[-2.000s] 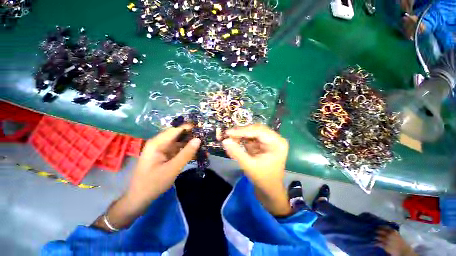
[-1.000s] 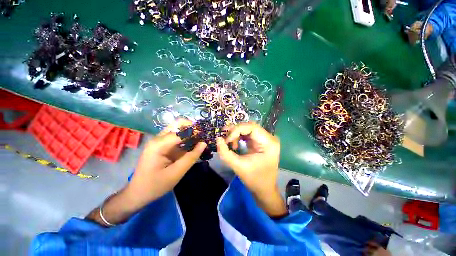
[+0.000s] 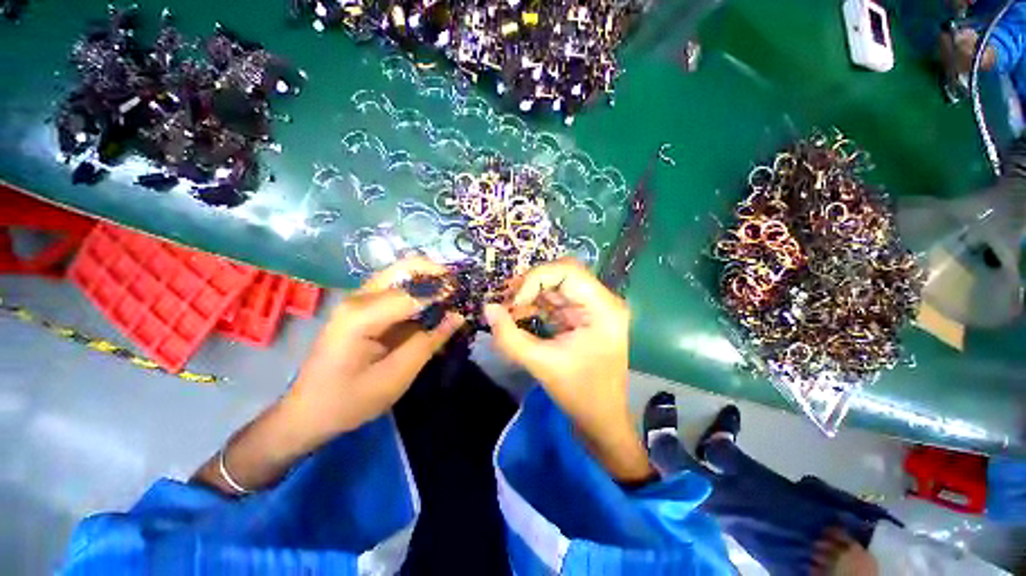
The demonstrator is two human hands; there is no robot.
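Observation:
My left hand (image 3: pixel 377 332) holds a bunch of small dark metal fittings (image 3: pixel 433 295) between thumb and fingers, over the bench's near edge. My right hand (image 3: pixel 568 326) is beside it, thumb and index fingertips pinched against the right side of the bunch; the small piece between them is too blurred to tell. A small pile of gold and silver rings (image 3: pixel 501 214) lies on the green bench just beyond both hands. Rows of pale scalloped arcs (image 3: pixel 394 141) spread around this pile. The lower part of the bunch is partly hidden by my fingers.
A dark fittings pile (image 3: pixel 169 107) is at left, a large mixed pile (image 3: pixel 506 45) at top centre. A ring pile (image 3: pixel 816 264) on clear plastic (image 3: pixel 819 403) is at right. A dark strip (image 3: pixel 632 231) lies near centre. Red crates (image 3: pixel 169 295) and another person's feet (image 3: pixel 664 414) are below.
My hands stay together at the bunch, with small shifts of the fingers. The view has shifted, so the top and left piles sit higher and the right pile farther right.

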